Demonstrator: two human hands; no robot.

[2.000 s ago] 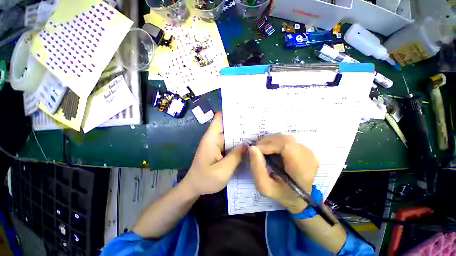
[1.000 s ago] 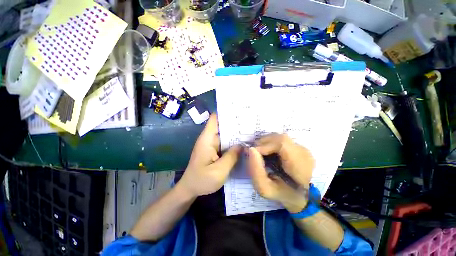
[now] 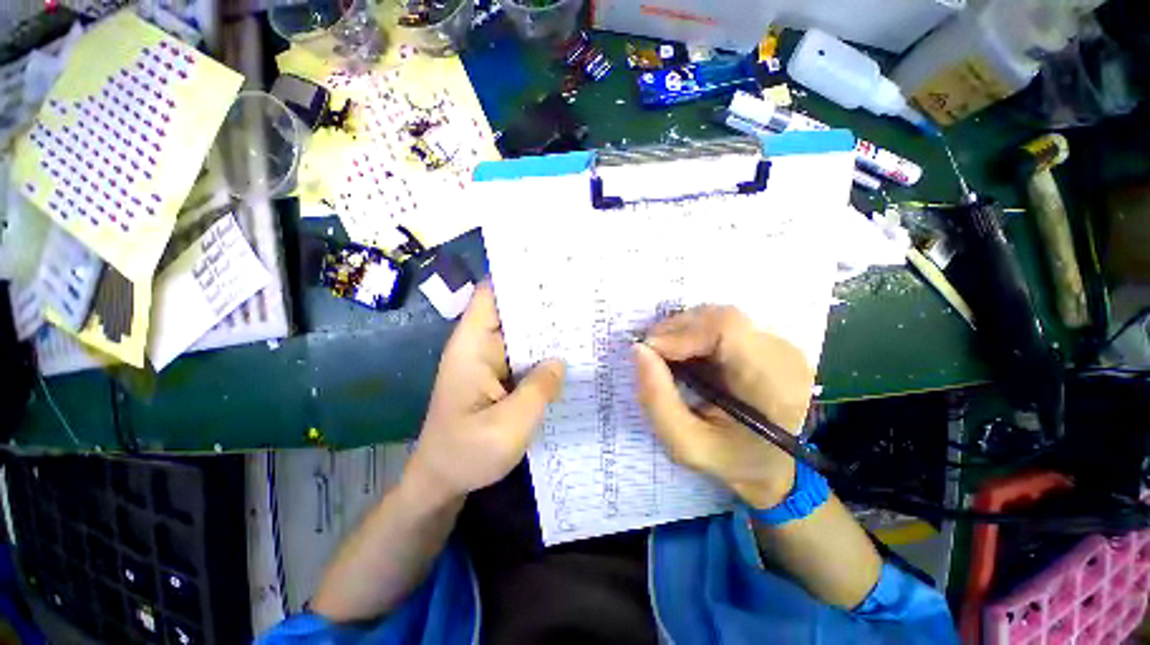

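Observation:
A clipboard with a record sheet, with a blue top edge and a dark metal clip, lies at the centre, partly over the bench's front edge. My left hand holds its left edge, with the thumb on top of the paper. My right hand holds a slim dark pen in a writing grip, its tip at the middle of the printed table. The fingers partly hide the tip. A blue band is round my right wrist.
A small electronic module lies left of the clipboard. Yellow-edged label sheets are at the left. A white squeeze bottle lies at the back right, a small hammer far right. A black compartment tray is low left, a pink tray low right.
The view has shifted, so bench things appear further left. The clipboard is slightly more tilted. My left thumb and the pen, close together before, are now apart, with the pen tip further right on the sheet.

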